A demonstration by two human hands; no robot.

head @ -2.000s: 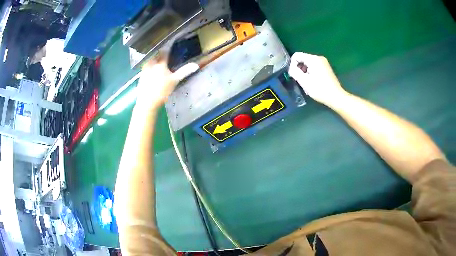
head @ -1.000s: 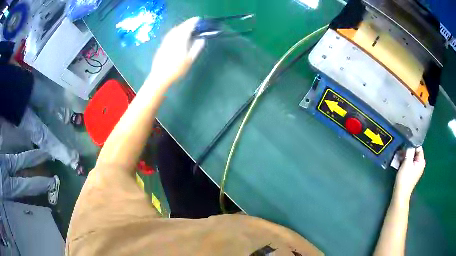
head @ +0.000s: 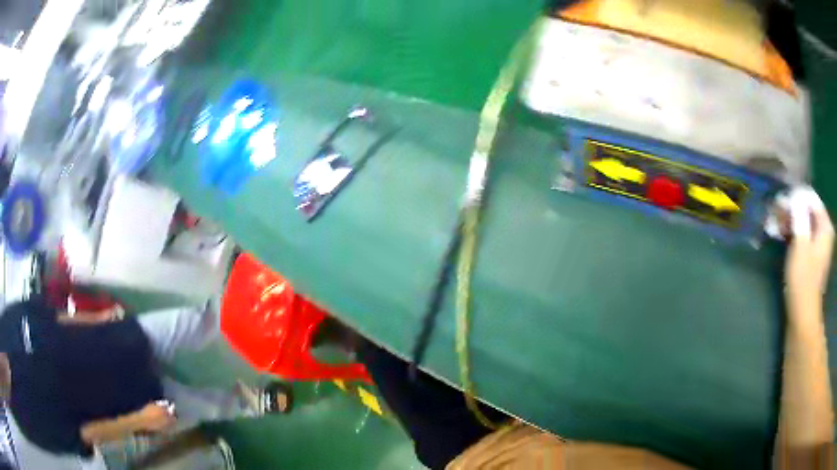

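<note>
The phone frame part (head: 321, 177), a thin dark rim with a shiny lower end, lies on the green mat left of the hose. The blue press base (head: 587, 195) stands at the right, with its red stop button (head: 665, 192) between two yellow arrows and a grey metal bed (head: 633, 87) above. The fixture's tan pad (head: 679, 23) shows at the top edge, with no part seen on it. My right hand (head: 803, 220) is at the right side of the base, blurred; its fingertips are unclear. My left hand is out of the picture.
A yellowish hose (head: 466, 303) and black cable (head: 439, 298) cross the bench. Shiny blue crumpled film (head: 240, 136) lies at the far left. A red stool (head: 271, 321) stands beyond the bench edge, near a seated person in dark clothing (head: 83, 376).
The phone part moved from the press to the mat and was let go. My left hand carried it left and has gone out of view. The camera view swung left.
</note>
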